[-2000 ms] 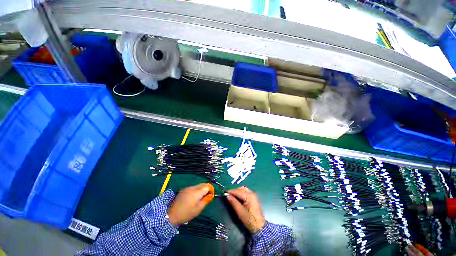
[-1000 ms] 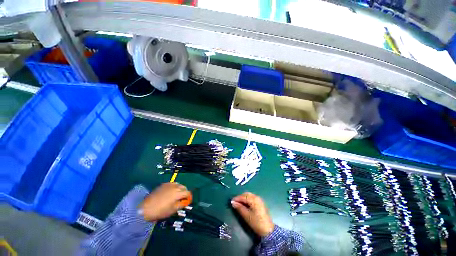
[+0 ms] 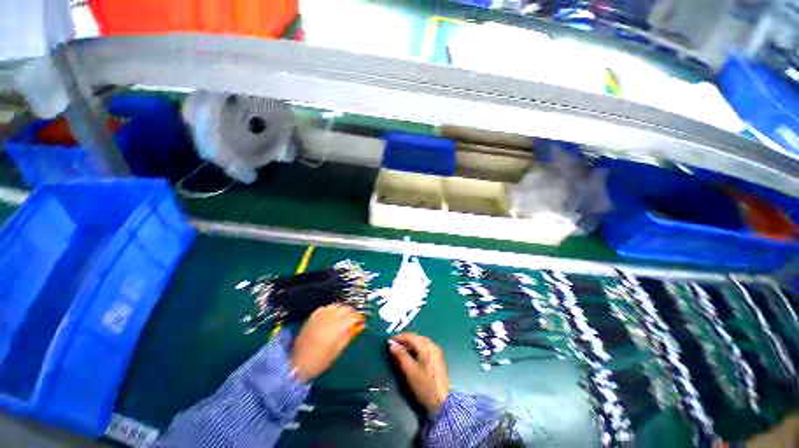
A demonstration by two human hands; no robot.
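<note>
My left hand (image 3: 326, 339) is at the lower right edge of a bundle of black cable leads (image 3: 302, 293), with an orange finger cot on a fingertip. Whether it grips a lead cannot be told. My right hand (image 3: 422, 367) is below the pile of white sleeves (image 3: 405, 294), with thumb and finger pinched together; what is between them is too small and blurred to tell. A smaller group of leads with pale tips (image 3: 374, 416) lies between my forearms, partly hidden by my left sleeve.
Rows of sleeved leads (image 3: 578, 337) lie on the right. A large blue bin (image 3: 131, 306) stands left. Behind the metal edge are a fan (image 3: 241, 131), a cream parts tray (image 3: 473, 223), a clear plastic bag (image 3: 561, 188) and another blue bin (image 3: 675, 241). A grey shelf (image 3: 394, 83) crosses above.
My left hand moved from the middle down to the smaller group on the left, then up to the large bundle. My right hand stayed near the sleeves. The camera view has shifted and blurred.
</note>
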